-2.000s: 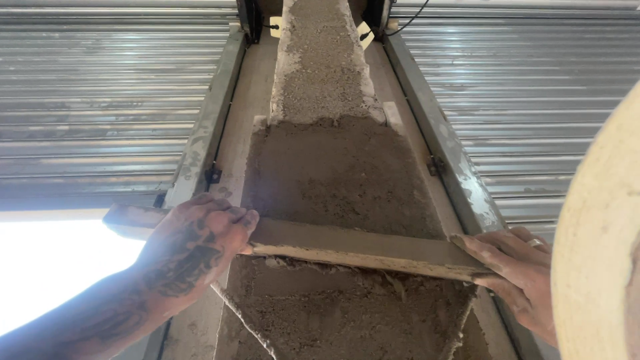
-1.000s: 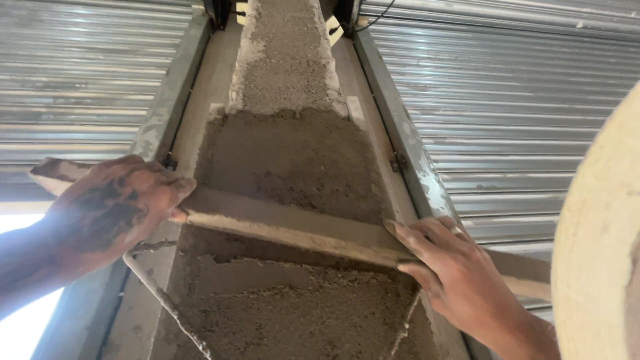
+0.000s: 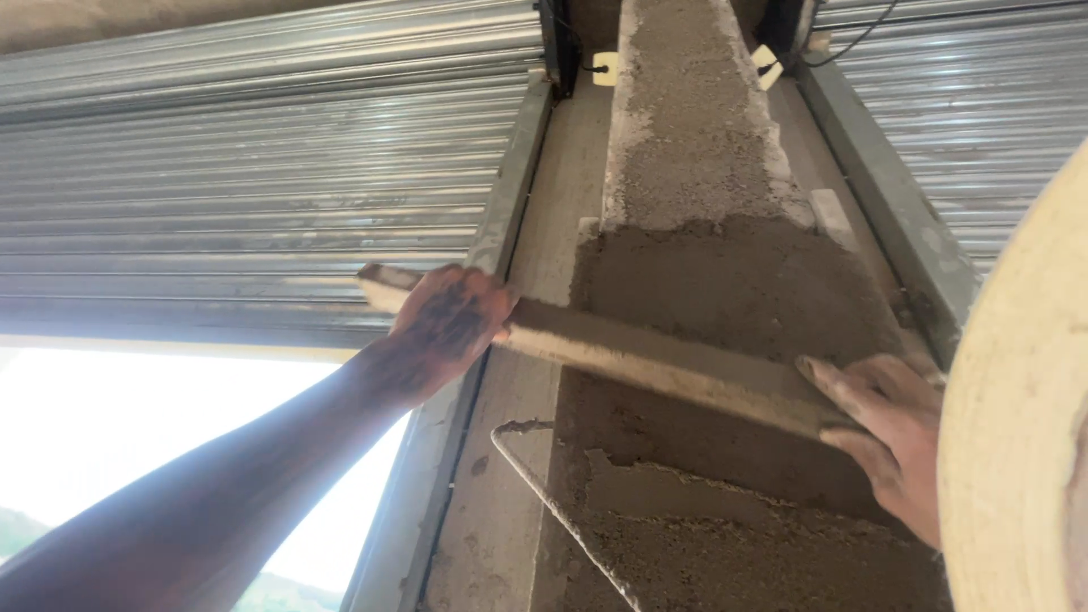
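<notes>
A long straightedge bar (image 3: 671, 361), coated with mortar, lies aslant across a column with wet mortar (image 3: 731, 285), its left end higher and jutting past the column. My left hand (image 3: 455, 319) is closed around the bar near that end. Toward the bar's right end, my right hand (image 3: 888, 425) grips it with thumb and fingers on opposite edges; the round pale object partly hides this hand. Below the bar the mortar (image 3: 680, 493) is rougher, with a ragged ridge. A bent, mortar-crusted rod (image 3: 552, 501) hangs at the column's left edge.
Corrugated metal roller shutters (image 3: 255, 187) flank the column, with metal guide rails (image 3: 510, 187) beside it. A bright opening lies under the left shutter. Pale fittings (image 3: 605, 68) with cables sit near the top. A large round cream-coloured object (image 3: 1011, 408) blocks the right edge.
Both hands still hold the bar across the column. The bar now slants more steeply down to the right than two seconds ago. The view has shifted.
</notes>
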